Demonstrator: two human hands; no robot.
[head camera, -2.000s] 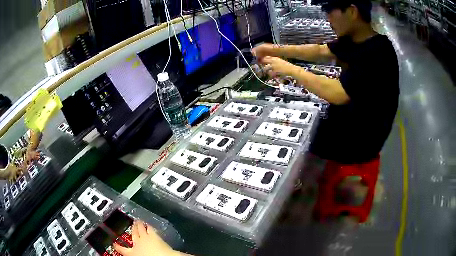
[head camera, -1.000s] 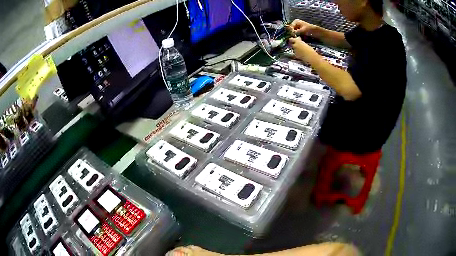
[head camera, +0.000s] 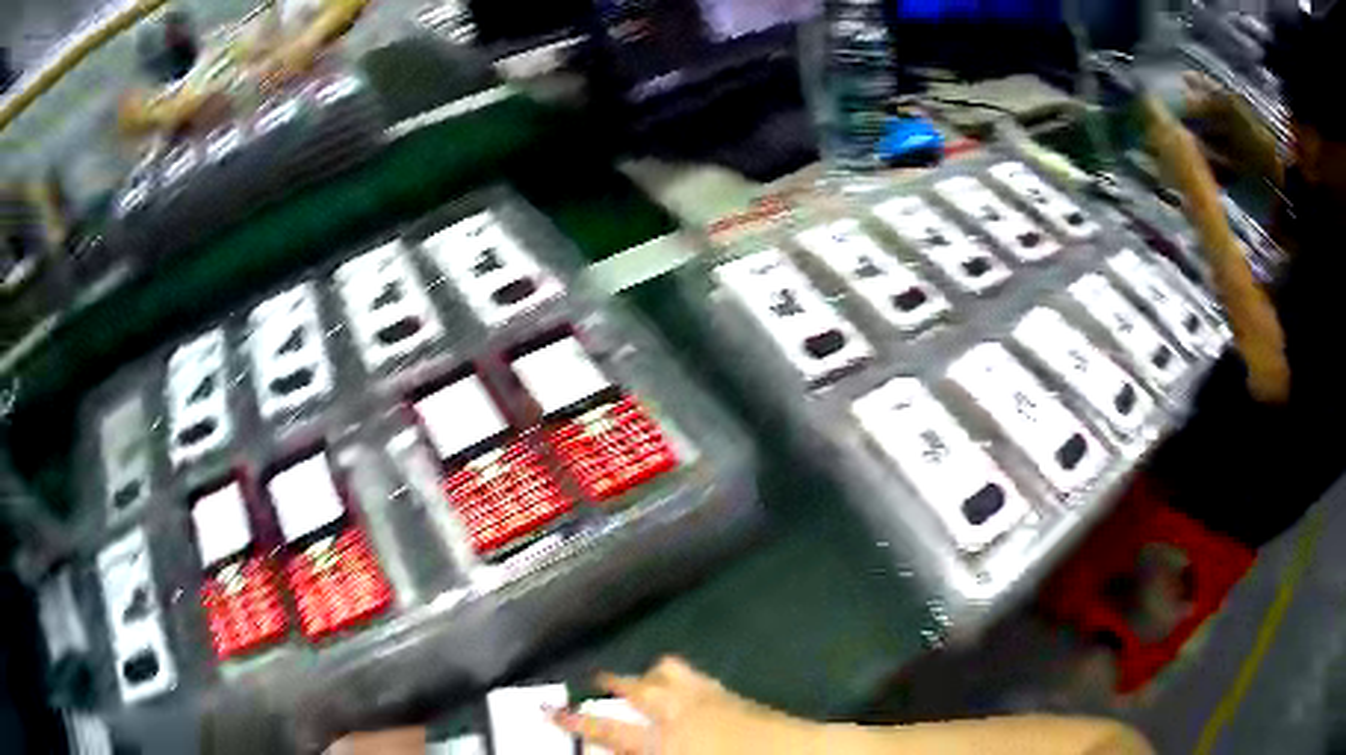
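A clear blister tray (head camera: 709, 502) lies before me at left. Its near row has several red-keypad phones (head camera: 509, 494) with white-lit screens, a pocket without a phone between them, and a back-up phone (head camera: 136, 612) at the left end. White-backed phones (head camera: 387, 303) fill most of its far row. My right hand (head camera: 672, 715) is at the bottom edge, its fingers at flat white rectangles (head camera: 529, 723), too blurred and cut off to name or to tell the grip. A bit of my left hand (head camera: 378, 742) shows left of them, mostly out of the picture.
A second tray stack (head camera: 967, 583) of white-backed phones stands at right. Beyond are a water bottle (head camera: 856, 89), a blue object (head camera: 911, 140) and a screen. A person's arm (head camera: 1225, 236) and a red stool (head camera: 1151, 590) are at right. More trays (head camera: 251, 148) and hands are at far left.
The view has swung left and down over the near tray, so it shows larger. My right hand has moved from the tray's red phones to the white rectangles below it. My left hand has appeared.
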